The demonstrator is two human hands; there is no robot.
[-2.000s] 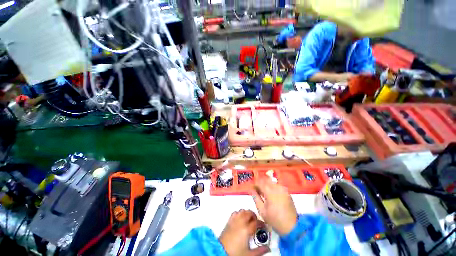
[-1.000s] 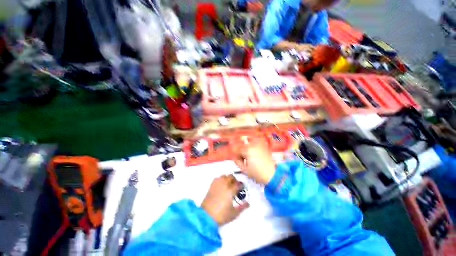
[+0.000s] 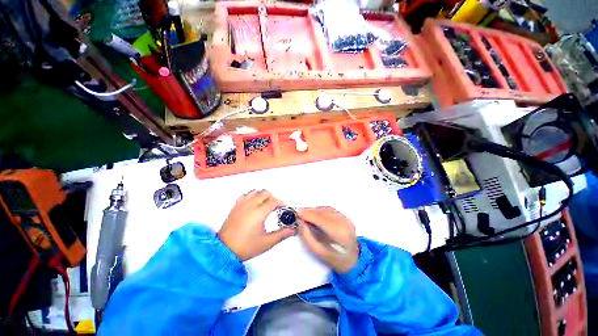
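A small device unit (image 3: pixel 287 217) with a dark round centre and a metallic rim is held over the white sheet. My left hand (image 3: pixel 251 224) grips it from the left between thumb and fingers. My right hand (image 3: pixel 330 237) is at its right side, holding thin metal tweezers (image 3: pixel 318 231) like a pen, with the tip at or close to the unit's rim; the exact contact is too small to tell. Two similar dark units (image 3: pixel 168 195) lie on the sheet at the left, next to the grey electric screwdriver (image 3: pixel 110 239).
The long orange-red parts tray (image 3: pixel 262 167) lies behind my hands. A round container (image 3: pixel 397 163) stands right of it. An orange multimeter (image 3: pixel 40 216) is at the far left, a pen holder (image 3: pixel 191 82) at back left. Larger parts trays (image 3: pixel 315 80) are behind. A thick black cable (image 3: pixel 524 157) runs at the right.
My right hand has moved from the parts tray to the unit, and the tweezers now show in it. My left hand still holds the unit. The view has tilted down, and the other person is out of view.
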